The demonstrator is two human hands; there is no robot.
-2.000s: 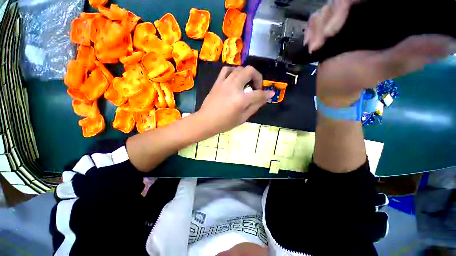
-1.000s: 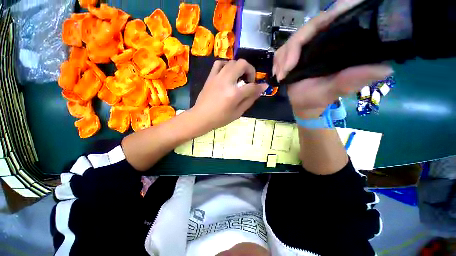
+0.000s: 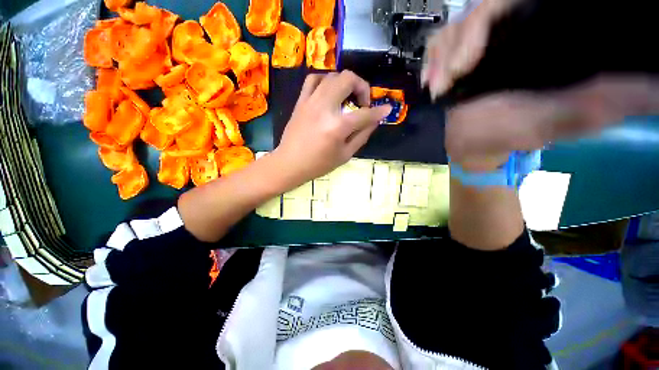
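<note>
An orange housing [image 3: 397, 93] lies on the black work mat [image 3: 412, 141] with a blue circuit board [image 3: 392, 111] in it. My left hand [image 3: 336, 115] bends over the housing's left side, its fingertips holding the board's edge, with a small pale piece partly hidden under the fingers. My right hand [image 3: 480, 108], blurred, with a light blue wrist strap [image 3: 498, 172], is wrapped around a large black electric screwdriver [image 3: 560, 50]. The screwdriver looms near the camera at upper right; its tip cannot be made out.
Many orange housings [image 3: 191, 119] are heaped left of the mat. A clear plastic bag [image 3: 61, 65] lies behind them. A metal screw feeder [image 3: 405, 22] stands behind the mat. A cream pad sheet [image 3: 354, 191] lies along the bench edge, a white sheet [image 3: 547, 199] at right, stacked sheets [image 3: 32, 188] far left.
The screwdriver came over the housing one second ago and is now back up and to the right with my right hand. My left hand stays at the housing. The view has shifted slightly.
</note>
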